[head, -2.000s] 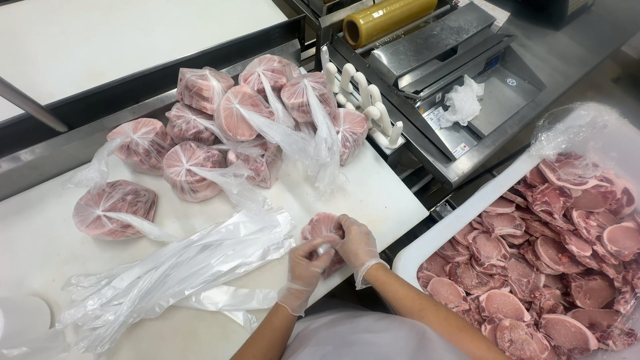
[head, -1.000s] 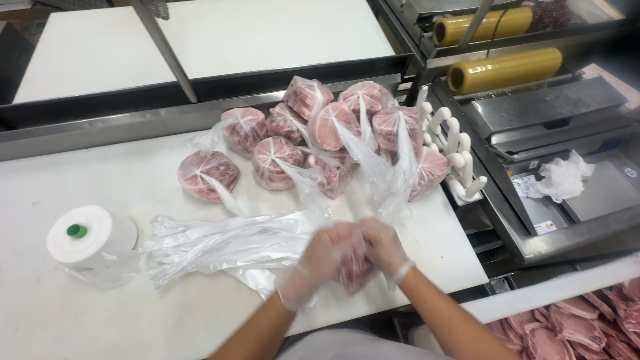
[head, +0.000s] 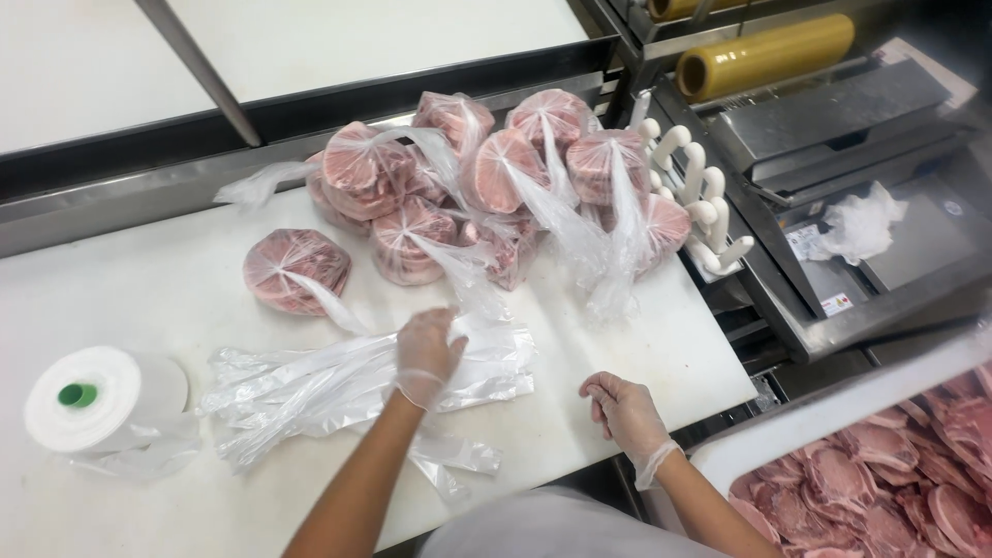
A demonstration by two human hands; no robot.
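Both hands wear clear plastic gloves. My left hand is over the right part of a stack of flat clear plastic bags; whether its fingers touch them I cannot tell. To its right, above the white cutting board, my right hand has curled fingers and holds nothing visible. Beyond the hands lie several knotted clear bags of sliced raw meat, piled together, one bag of meat resting on others. Another bag of meat sits apart at the pile's left front, its twisted tail pointing toward the stack.
A roll of plastic bags with a green core stands at the left. White upright hooks border the board's right edge. Beyond them is a wrapping machine with a yellow film roll. A white tub of raw meat slices stands lower right.
The hands were together on a piece of bagged meat near the board's front; now they are apart, the left over the flat bags. The pile has another bag on its upper left. The view has shifted.
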